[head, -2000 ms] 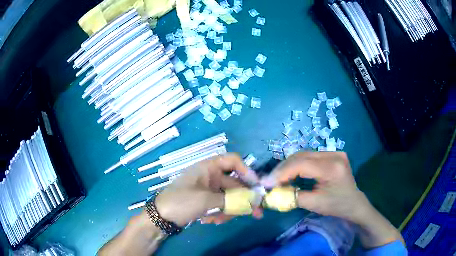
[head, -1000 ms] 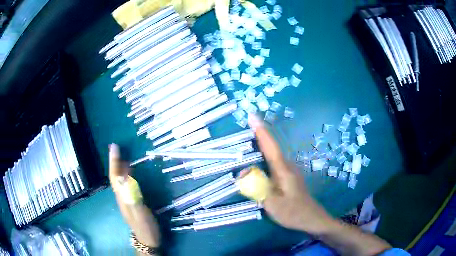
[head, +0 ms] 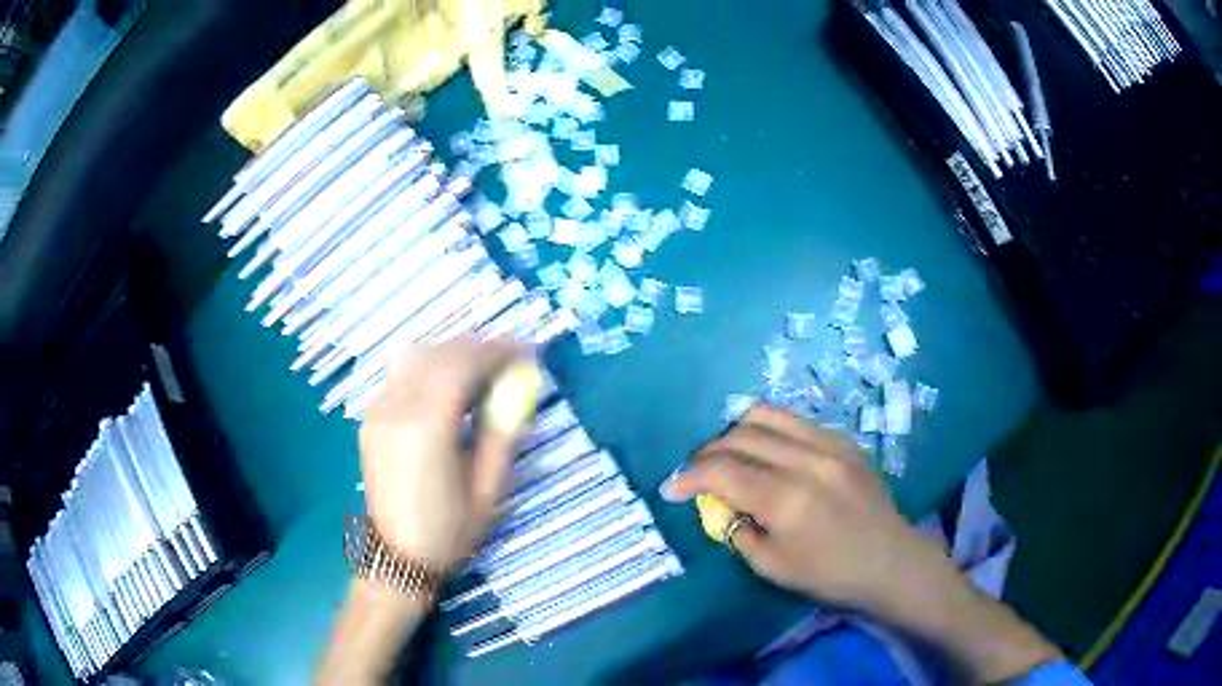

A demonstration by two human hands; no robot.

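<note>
Silvery-white metal shafts lie in a long slanting row, continuing below my left hand as a second group. My left hand, blurred, is over the row with its yellow-wrapped thumb near the shafts; its fingertips are hidden, so any hold is unclear. My right hand is right of the lower shafts, fingers bent, index tip and yellow-wrapped thumb close together. I cannot tell if a small piece is between them. Clear squares lie in a large pile mid-bench and a smaller pile above my right hand.
A yellow holder or cloth is at the top of the row. A left black tray and a right black tray hold shafts. A grey-blue cloth shows beside my right forearm.
My hands were together at the front, then apart over the shafts. Now my left hand is over the row and my right hand has moved right. The lower shafts lie closer together and more evenly.
</note>
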